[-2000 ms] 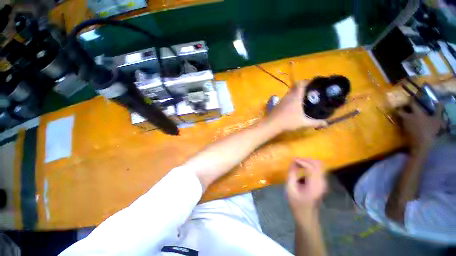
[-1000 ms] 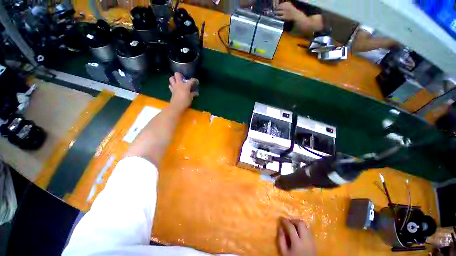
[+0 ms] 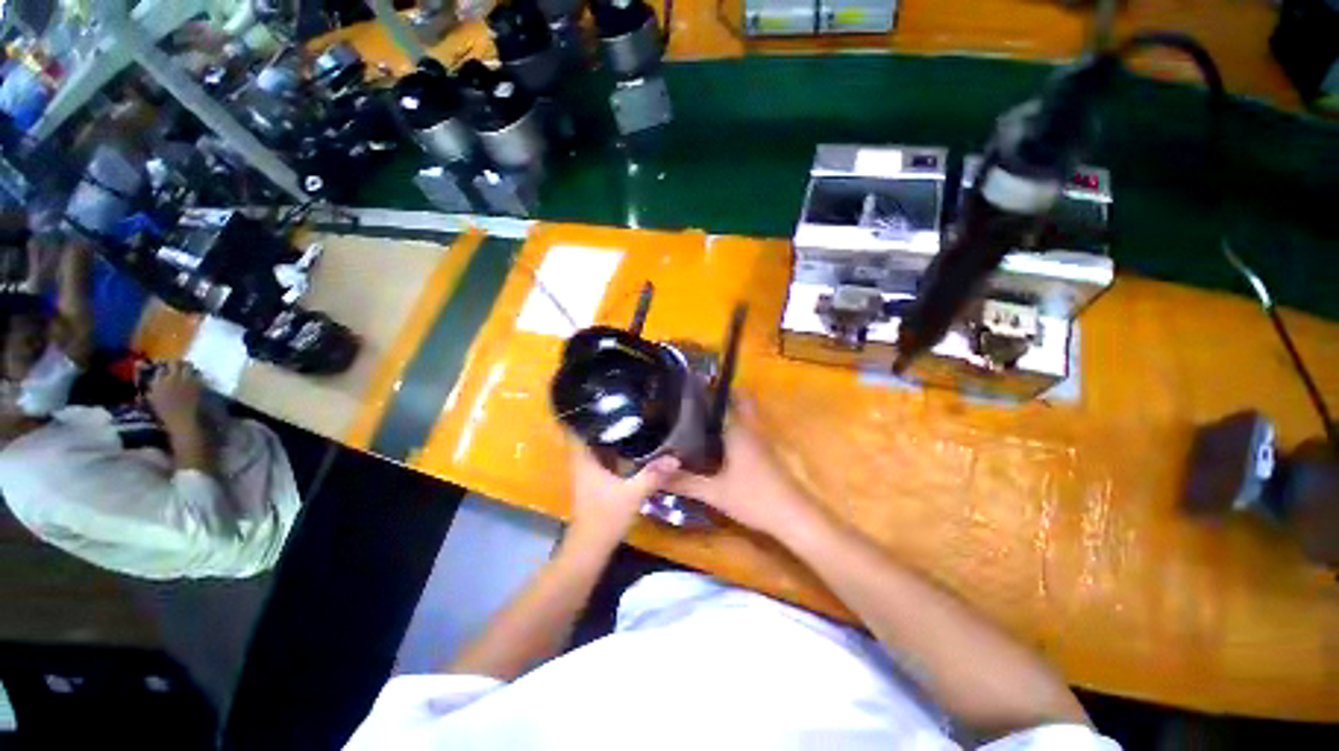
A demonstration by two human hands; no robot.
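Note:
A black, shiny, round-bodied unit [image 3: 624, 399] stands over the orange bench sheeting near its front edge. Two straight black arms stick out from it away from me. My left hand [image 3: 605, 492] grips its near left side, and my right hand [image 3: 734, 473] holds its right side; the hands almost meet at the front. A pale shiny part [image 3: 679, 509] shows under my hands. The fingertips are partly hidden by the unit. The electric screwdriver [image 3: 969, 250] hangs to the right, above the feeders.
Two white-silver screw feeders [image 3: 866, 279] stand side by side on the bench. A grey block with a blurred unit [image 3: 1231, 462] lies at the right. Part-built units [image 3: 507, 125] stand on the green belt [image 3: 734, 162]. Another worker [image 3: 162, 484] is at the left.
My left hand has come back from the belt and my right hand has moved in; both now hold a unit. The view has shifted, with the feeders now higher and further right.

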